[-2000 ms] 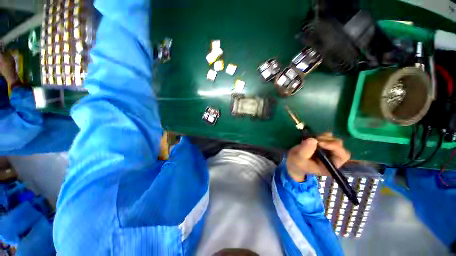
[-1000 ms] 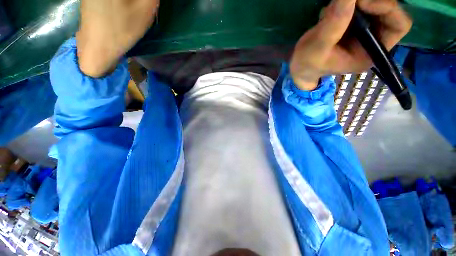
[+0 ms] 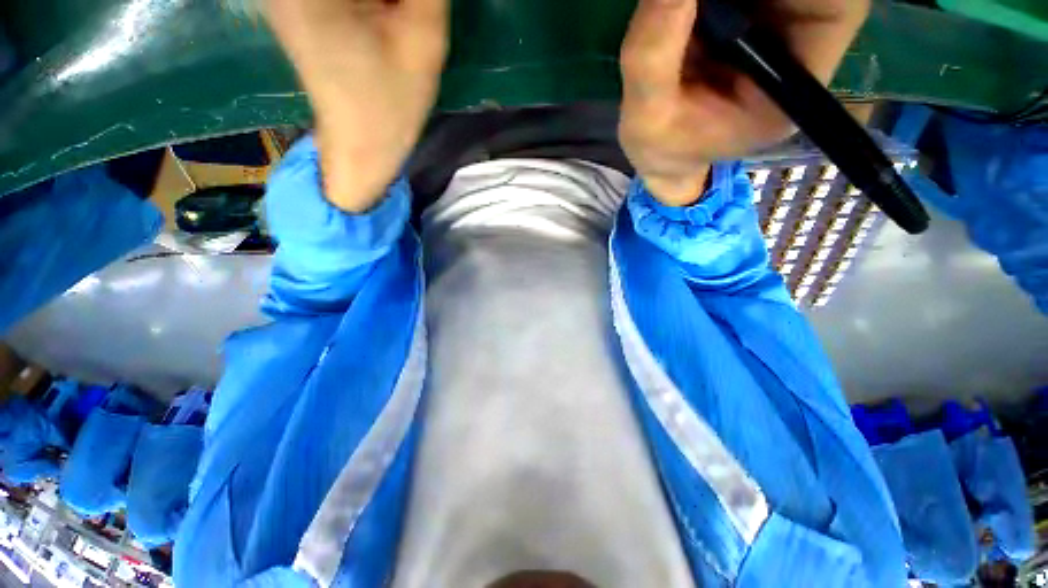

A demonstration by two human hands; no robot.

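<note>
My right hand (image 3: pixel 724 98) is at the top right of centre, cut off by the top edge. It holds the black pen-shaped handle of the soldering iron (image 3: pixel 830 124), whose rear end points down and right. The iron's tip is out of the picture. My left hand (image 3: pixel 370 86) is at the top left of centre, blurred, with its fingers cut off by the top edge. Whether it holds anything cannot be seen. Both hands are over the front of the dark green bench mat (image 3: pixel 523 78). No fixture or small module shows on the mat.
A tray with rows of small parts (image 3: pixel 814 224) lies below the bench edge at the right. An open cardboard box (image 3: pixel 184 172) with a dark shiny object is below the bench at the left. A green tray rim (image 3: pixel 1002 16) shows at the top right. Blue-clothed people sit at both sides.
The view has tipped down, so the parts and fixture have left it. My left arm has come back from the far left and my left hand has moved right, towards my right hand.
</note>
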